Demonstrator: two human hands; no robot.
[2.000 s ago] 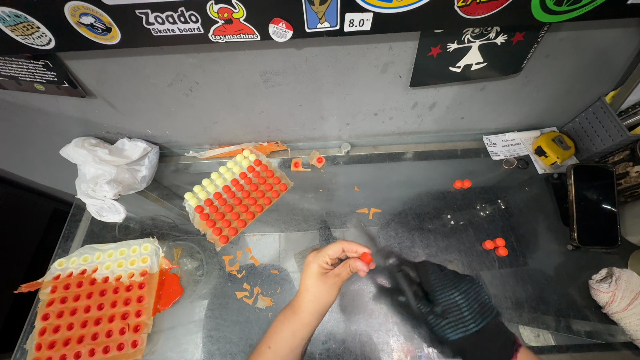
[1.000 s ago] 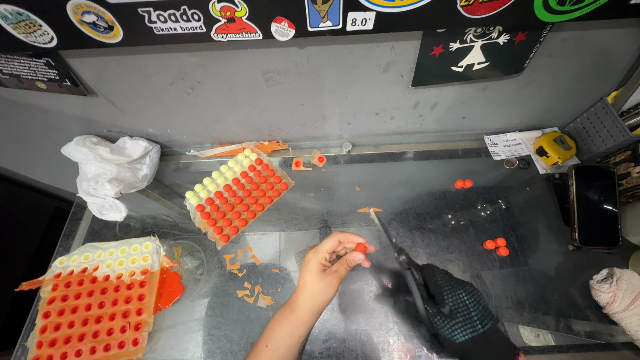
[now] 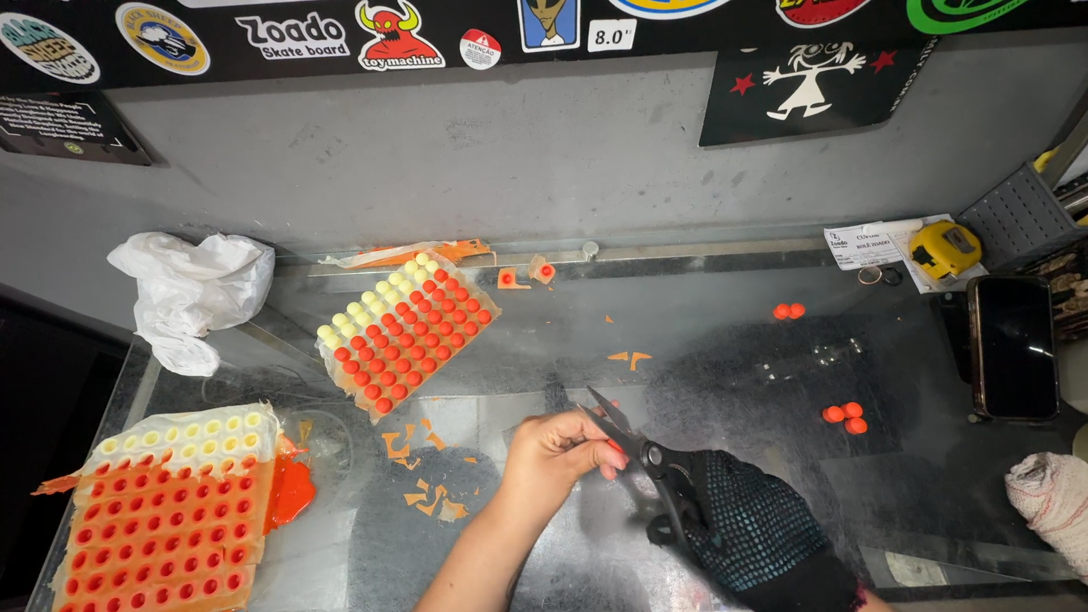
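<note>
A small red rubbery piece [image 3: 615,447] is pinched between the thumb and fingers of my bare left hand [image 3: 565,455]. My right hand [image 3: 752,518], in a black textured glove, holds black-handled scissors [image 3: 648,452]; their blades are parted and lie beside my left fingertips. Up and left of my hands lies a sheet of red and cream domes [image 3: 408,336]. A larger sheet with red and cream hollows [image 3: 166,510] is at the lower left. Small red balls [image 3: 844,416] form a group of three at the right, with two more red balls [image 3: 789,311] farther back.
Orange trimmings [image 3: 416,442] are scattered left of my left hand. A white plastic bag [image 3: 200,289] sits at the back left. At right are a yellow tape measure [image 3: 945,249], a phone [image 3: 1013,348] and a rolled cloth [image 3: 1050,506]. A grey wall stands behind the glass tabletop [image 3: 714,297].
The scissors have come in from the right to my left fingertips, and their blades now show parted. My left hand still pinches the red piece.
</note>
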